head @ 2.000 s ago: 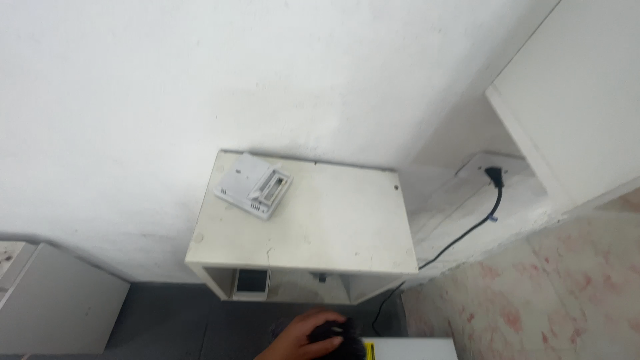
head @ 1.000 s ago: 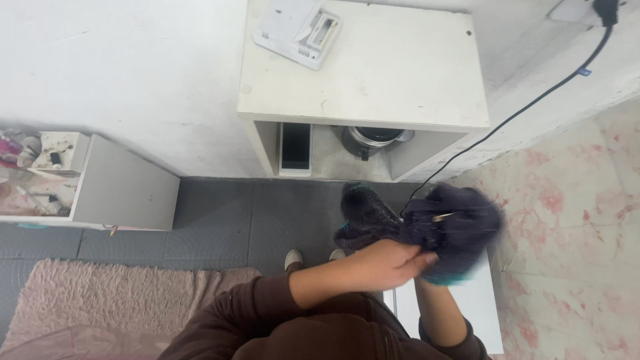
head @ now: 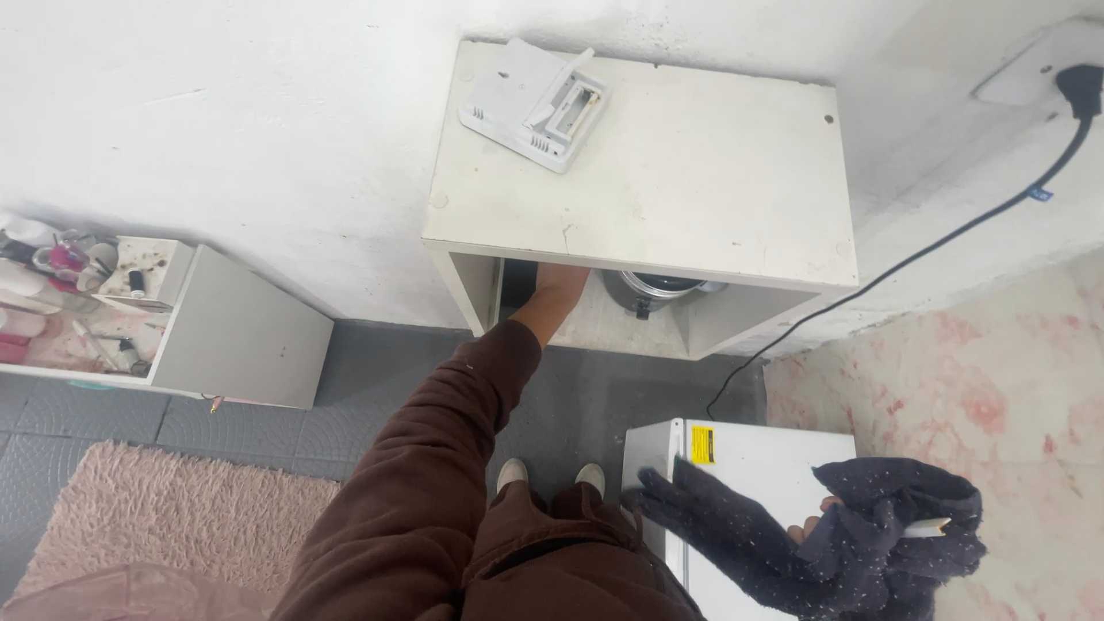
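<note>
My left hand (head: 561, 283) reaches into the open front of a white wall cabinet (head: 690, 164); its fingers are hidden under the cabinet's top, beside a dark-faced object (head: 520, 283). To its right inside stands a round metal and dark container (head: 657, 289). My right hand (head: 811, 523) holds a bunched dark cloth (head: 871, 552) flecked with white, over a white appliance; only some fingertips show. A small whitish piece (head: 926, 528) sticks out of the cloth. On the cabinet top lies a white plastic device (head: 539, 103) with its battery compartment exposed.
A black cable (head: 914, 250) runs from a wall socket (head: 1026, 69) down behind the white appliance (head: 750, 466). At left are a shelf unit (head: 241, 328) holding cosmetics and a shaggy pink rug (head: 172, 509). Pinkish marbled wall covering (head: 975, 379) is at right.
My left hand has gone from the cloth into the cabinet. The cloth, earlier between both hands, has moved right and down in my right hand.
</note>
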